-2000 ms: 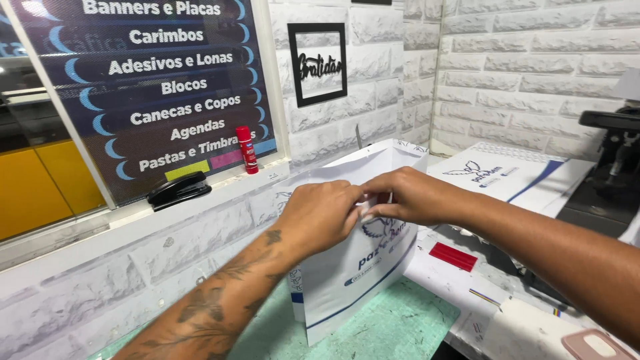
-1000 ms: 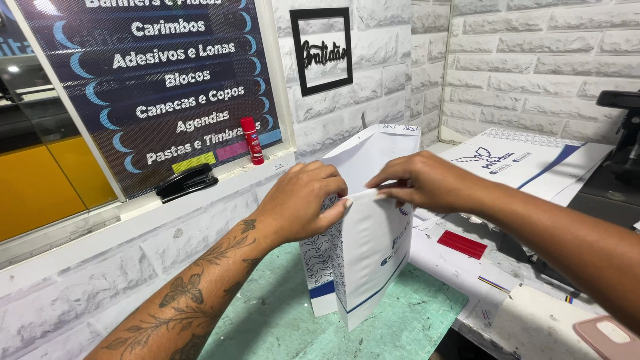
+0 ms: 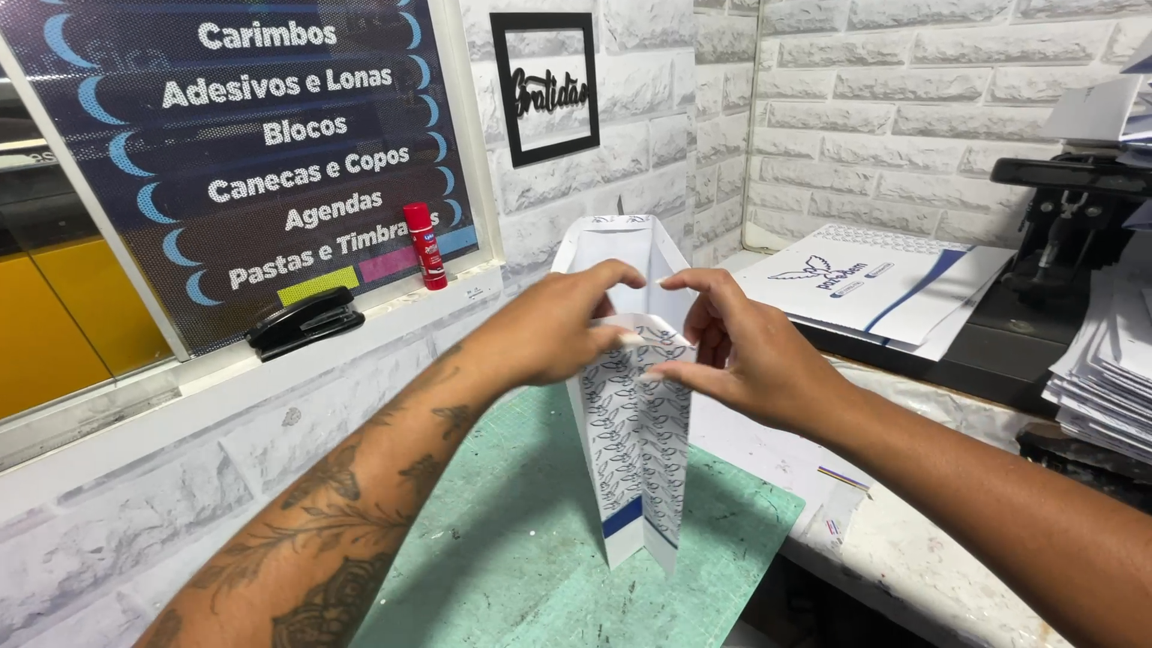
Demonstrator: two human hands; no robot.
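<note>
A white paper bag with a leaf pattern on its creased side panel and a blue band near the bottom stands upright on a green cutting mat. Its mouth is spread open and its narrow side faces me. My left hand grips the near top edge at the left, thumb outside and fingers over the rim. At the right corner of that edge is my right hand, its thumb against the patterned panel and its fingers curled by the rim; whether it pinches the paper is unclear.
Printed white sheets or flat bags lie on a black machine at the right, beside a paper stack. A black stapler and a red glue stick rest on the window ledge. A framed sign hangs behind.
The bag has turned from showing its broad printed face to showing its patterned narrow side. My hands have moved from close together to the two sides of its near rim.
</note>
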